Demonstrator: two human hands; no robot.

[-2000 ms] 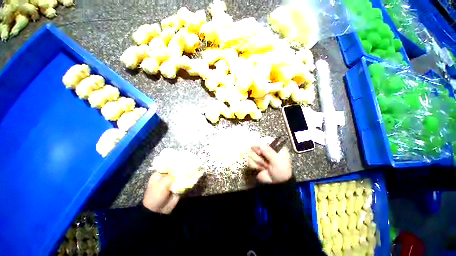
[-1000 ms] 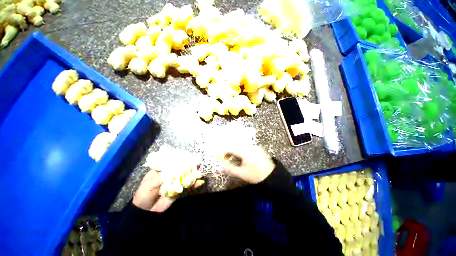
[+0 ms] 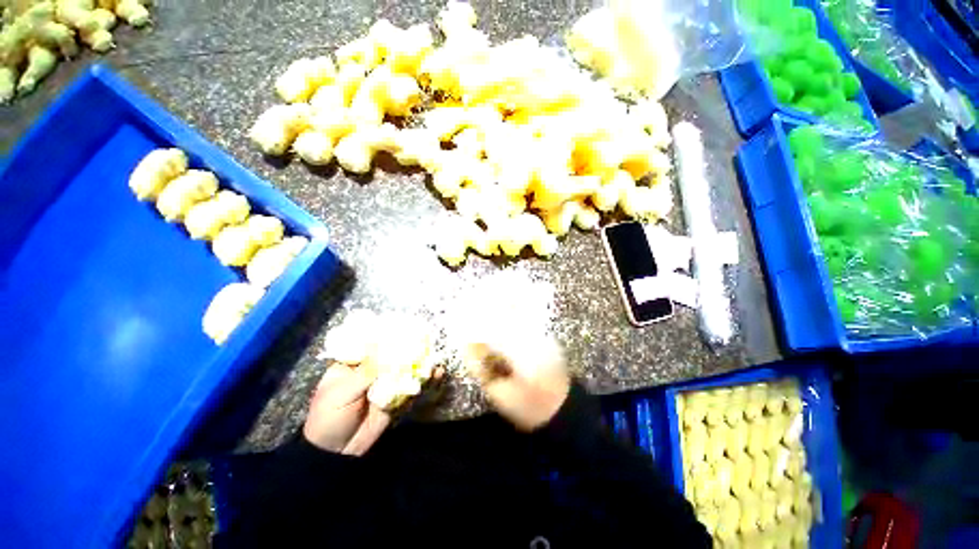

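My left hand [image 3: 341, 407] holds a pale-yellow knobbly moulded piece [image 3: 389, 359] above the front edge of the speckled table. The piece is overexposed, so its detail is lost. My right hand [image 3: 524, 377] is just right of the piece, blurred, with curled fingers. A small dark spot shows at its fingertips; in this view I cannot tell whether it is the tool. Fine pale trimmings [image 3: 505, 306] lie on the table before my hands. A large heap of yellow pieces [image 3: 526, 139] lies beyond them.
A blue tray [image 3: 81, 354] at left holds a slanting row of yellow pieces [image 3: 215, 214]. A phone [image 3: 636, 268] and a whitish roll [image 3: 703, 231] lie right of the heap. Trays of green pieces [image 3: 891, 236] stand at right. A full tray of yellow pieces [image 3: 744, 461] is below the table edge.
Since two seconds ago my right hand has moved left, towards the piece, and the dark tool seen in it then no longer shows clearly. My left hand still holds the piece in nearly the same place.
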